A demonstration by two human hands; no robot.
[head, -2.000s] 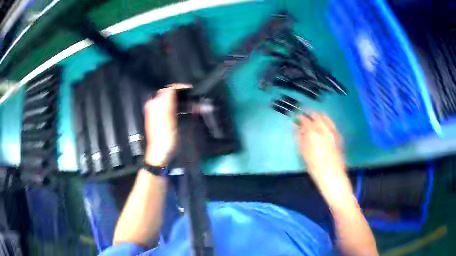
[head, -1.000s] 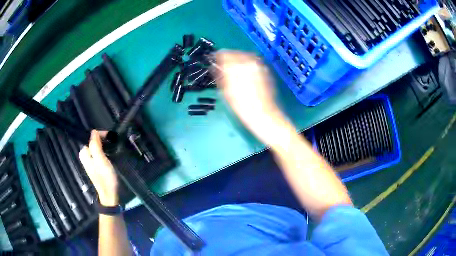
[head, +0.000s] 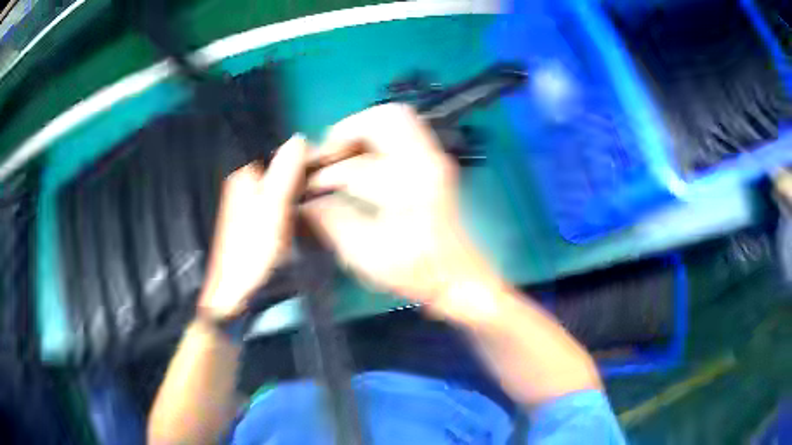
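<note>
The black tripod leg set (head: 326, 348) is spread above the bench, one leg pointing down toward my body, one to the upper left and one to the upper right behind my right hand. My left hand (head: 256, 230) grips it near the hub. My right hand (head: 391, 204) is at the hub against my left hand, fingers bent around a thin dark piece, too blurred to name. The hub is mostly hidden by my hands. The pile of small black sleeves (head: 412, 89) lies beyond my right hand, partly covered.
A black tray with long folded units (head: 130, 252) lies at the left of the teal bench (head: 347, 48). A blue crate (head: 590, 165) holding black rods stands at the right. A lower blue bin (head: 682, 313) is below the bench edge. A white strip (head: 287, 36) runs along the far side.
My right hand has come back from the sleeve pile to the hub at my left hand. The view has turned, so bench and crate appear shifted.
</note>
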